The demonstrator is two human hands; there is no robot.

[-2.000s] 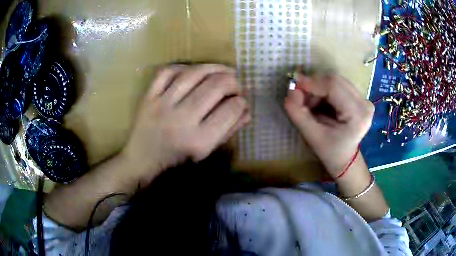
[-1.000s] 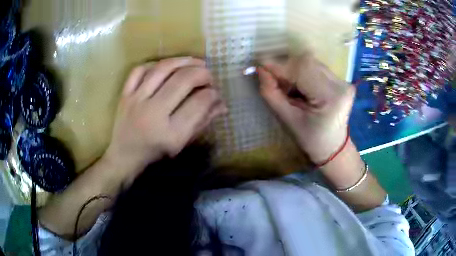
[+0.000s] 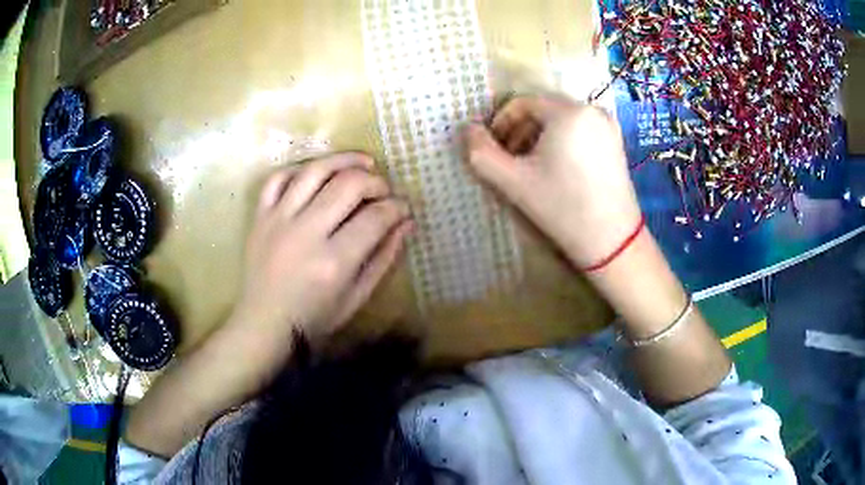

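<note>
A clear sheet with rows of small dots (image 3: 432, 85) lies flat on the brown bench in front of me. My left hand (image 3: 327, 237) rests at the sheet's left edge with its fingers curled; whether it holds anything is hidden. My right hand (image 3: 560, 170) is over the sheet's right edge, thumb and index finger pinched close to the surface. No part can be made out between those fingertips. A large pile of small red-wired components (image 3: 749, 104) lies on a glossy blue sheet (image 3: 654, 204) at the right.
Several round black and blue discs (image 3: 139, 332) with beaded-looking rings cluster at the left bench edge. A shallow brown tray (image 3: 100, 52) with some red-wired parts is at the top left. A black cable (image 3: 115, 426) hangs at the lower left. Green floor with a yellow line (image 3: 745, 333) shows at the lower right.
The view has shifted, bringing the tray into sight. The small shiny part seen earlier at my right fingertips no longer shows. My right fingertips have moved left relative to the blue sheet.
</note>
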